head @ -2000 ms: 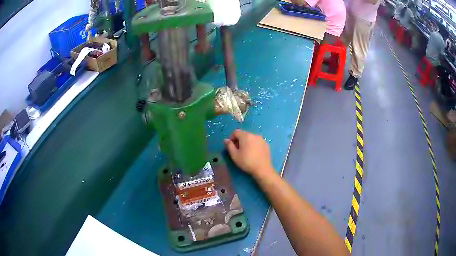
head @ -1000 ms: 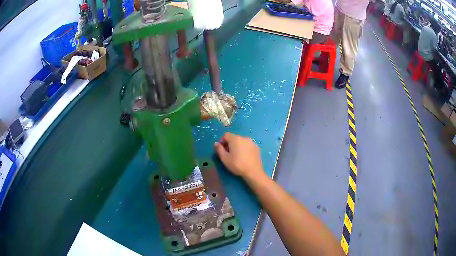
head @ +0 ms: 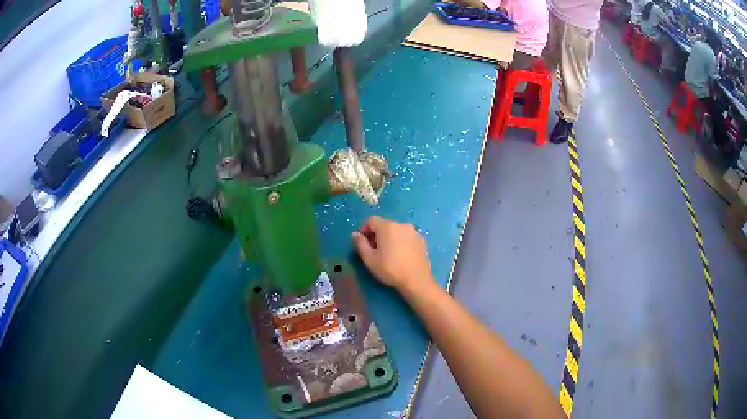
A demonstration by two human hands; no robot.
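The green hand press (head: 282, 225) stands upright in front of me, with a grey steel column above its body. Its base plate (head: 328, 380) bears a silver and copper-orange fixture (head: 307, 325). The press handle (head: 348, 98) has a white wrapped grip and rises from a hub in crumpled wrap (head: 359, 174). My right hand (head: 393, 254) rests on the bench right of the press, fingers curled; whether it holds anything cannot be seen. My left hand is out of the picture. A black cable (head: 196, 204) lies on the belt, left of the press and partly behind it.
A white sheet (head: 164, 398) lies at the lower left. A cardboard box (head: 143, 106) and a blue crate (head: 94, 69) are at the far left. Two people are beyond the bench, near a red stool (head: 524, 106). Yellow-black tape (head: 578, 270) marks the floor.
The view has shifted, so the press sits slightly further left. More black cable shows beside the press body than before. My right hand stays in the same place on the bench.
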